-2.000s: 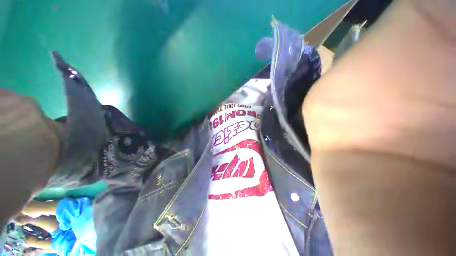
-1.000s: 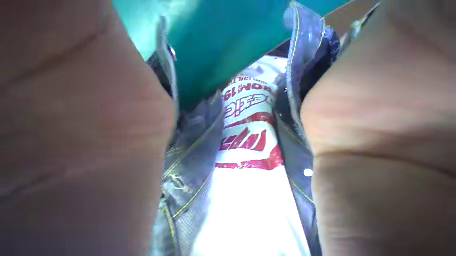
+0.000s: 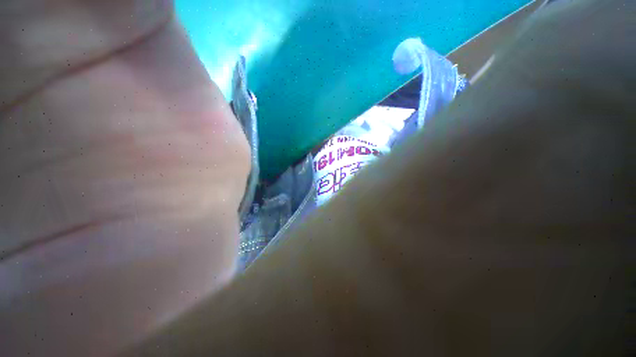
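Observation:
My left hand is very close to the lens and fills the left side of the picture; its palm and wrist creases show, and its fingers are cut off by the edge. My right hand is dark and blurred, right at the lens, and covers the lower right and bottom. The fingers of both hands cannot be made out, and no held object shows. A green surface lies beyond them at the top.
My open denim jacket and white shirt with red lettering show between the hands. A brown surface lies beyond the green surface's edge at the upper right.
My left hand moved in from the left edge to close before the lens. My right hand has swung across the bottom and now hides most of the shirt.

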